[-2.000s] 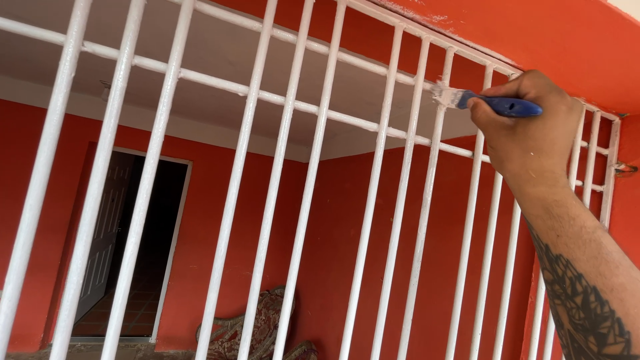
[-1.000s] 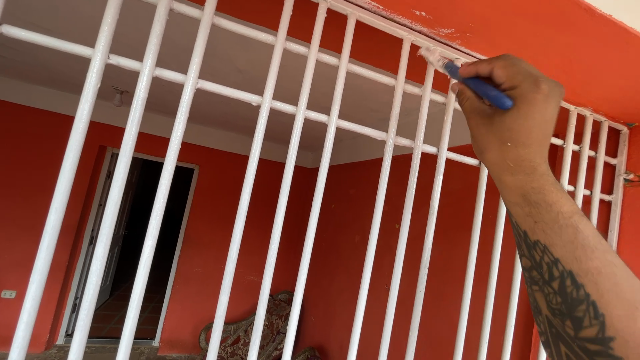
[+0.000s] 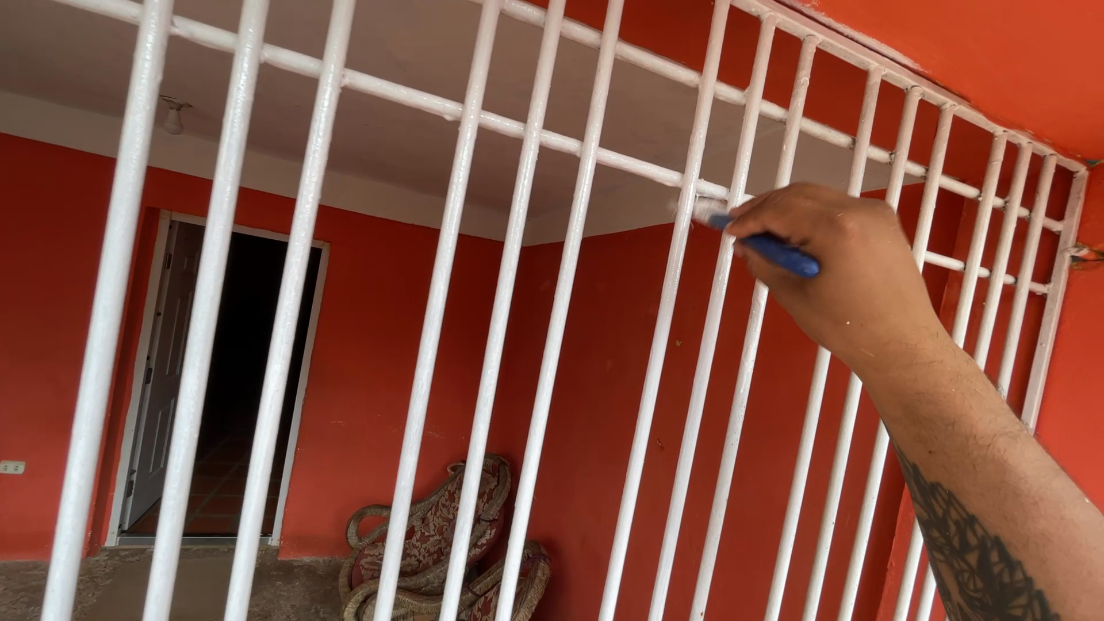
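Note:
My right hand (image 3: 828, 267) is shut on the blue handle of a paintbrush (image 3: 772, 252), right of the middle of the view. The brush's whitish bristles, slightly blurred, lie at a vertical bar of the white metal grille (image 3: 673, 302), just below the lower horizontal rail. The hand hides parts of several bars behind it. White paint on the bars looks glossy in places. My left hand is out of view.
An orange-red wall and beam (image 3: 992, 52) border the grille at the top and right. Behind the bars are a partly open white door (image 3: 168, 371), ornate upholstered furniture (image 3: 431, 543) and a ceiling bulb (image 3: 172, 119).
My right hand has moved the brush from near the grille's top edge down to the lower horizontal rail. It stays in my grip throughout.

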